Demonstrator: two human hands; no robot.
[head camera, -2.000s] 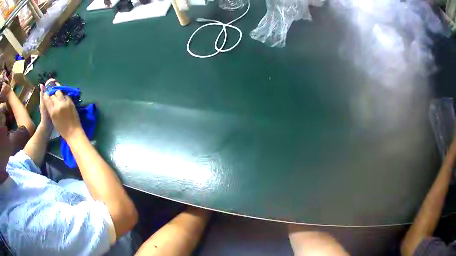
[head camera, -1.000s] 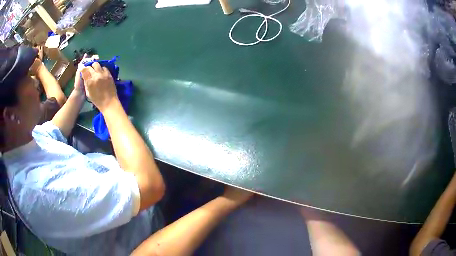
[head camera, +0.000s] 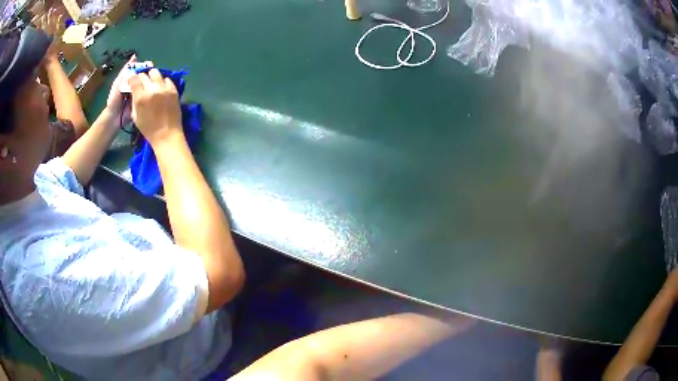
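Observation:
The glossy dark green table (head camera: 416, 186) lies in front of me, its curved edge nearest me. My left forearm reaches in from the bottom centre, below this edge; the left hand is not distinguishable in the dark, blurred area by the edge. A short piece of my right forearm shows below the edge at lower right; its hand is hidden. A heap of crumpled clear poly bags (head camera: 491, 33) lies at the far right, partly lost in a hazy glare. I cannot tell what is inside them.
A person at left holds a blue cloth or pouch (head camera: 149, 170) over the table. A white cable (head camera: 395, 67) lies looped at the far side. Small black parts (head camera: 160, 6) lie far left. At right, another person's arm reaches by flat clear bags (head camera: 670, 223).
The view has shifted, bringing the left person further in than at first. My left forearm now reaches further right along the table edge, and my right forearm shows less, further right.

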